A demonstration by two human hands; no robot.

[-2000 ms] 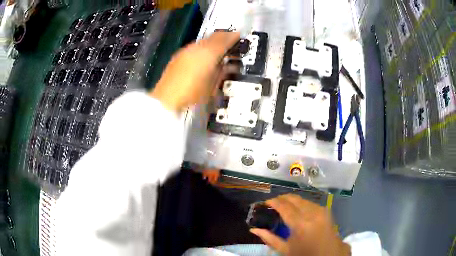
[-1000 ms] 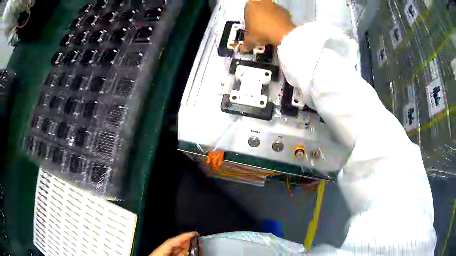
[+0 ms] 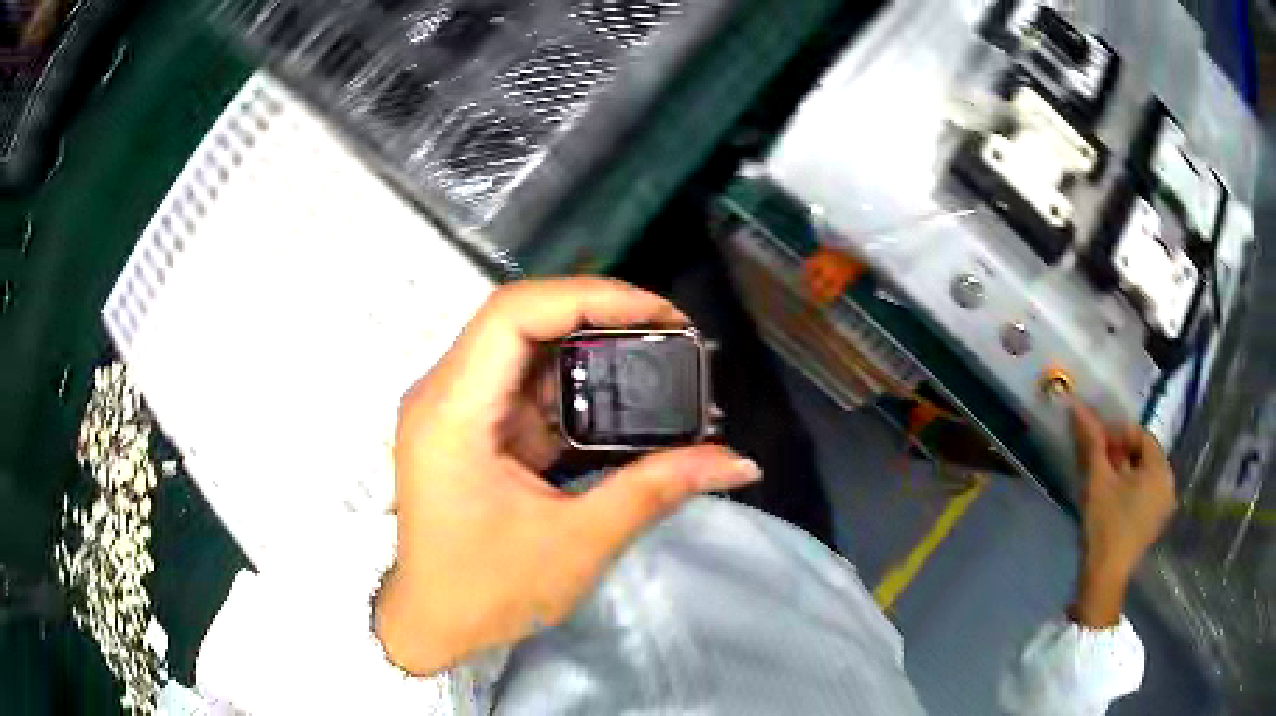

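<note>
My left hand [image 3: 483, 476] holds a watch case [image 3: 633, 389] by its edges, thumb below and fingers above. Its dark glassy face is towards me, with a metallic rim. My right hand [image 3: 1124, 504] is at the front edge of the fixture machine [image 3: 875, 154], its index fingertip at or touching the orange-ringed button [image 3: 1057, 382]. Nothing shows in my right hand. Two silver buttons sit left of it. The holding fixtures are on top of the machine; the near left fixture [image 3: 1038, 168] shows a bare white plate. The far left one is blurred, with something dark in it.
A clear blister tray [image 3: 504, 84] lies at the top left on the green bench. The white slotted tray [image 3: 301, 308] is below it, with small loose pieces [image 3: 112, 518] to its left. An orange connector [image 3: 833, 274] is at the machine's front edge.
The view has swung left and down. My left hand has come up to the centre with the watch case. My right hand has left the far left fixture for the button edge.
</note>
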